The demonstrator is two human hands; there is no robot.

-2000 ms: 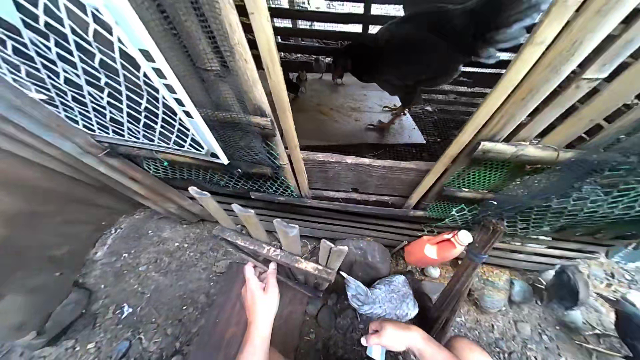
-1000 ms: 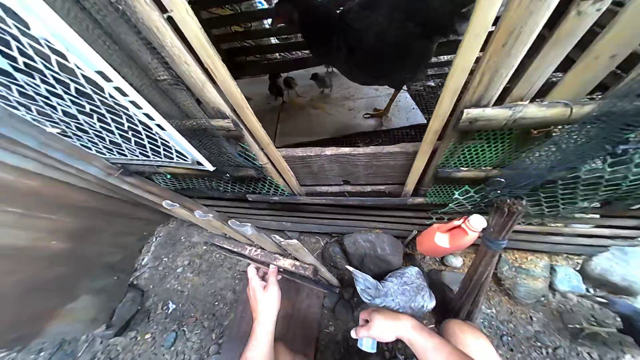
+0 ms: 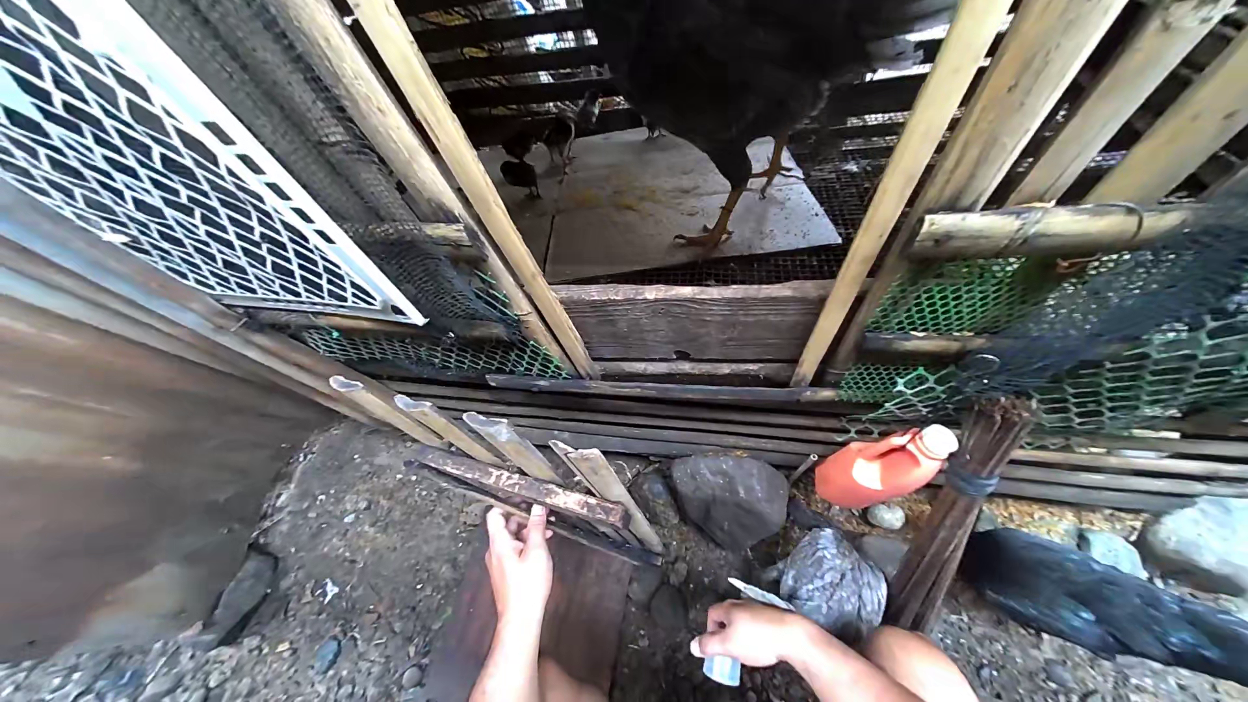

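Note:
My left hand has its fingers and thumb on the lower edge of a small slatted wooden gate, made of upright split slats on a dark crosspiece. The gate leans below the opening of a bamboo coop. My right hand is closed around a small object with a pale blue, translucent end; the rest of it is hidden by the fingers. A grey speckled bird is just beyond my right hand. Inside the coop a black hen stands on a pale board, with several chicks at its left.
An orange-red plastic jug lies by the coop's base, beside a bundle of sticks. A dark rock is left of the jug. A dark-feathered bird is at right. White mesh and green netting cover the coop's sides.
The black hen has shifted on the board, and the chicks have moved. A dark bird now shows at the lower right. My left hand stays at the slatted gate, whose tilt has changed.

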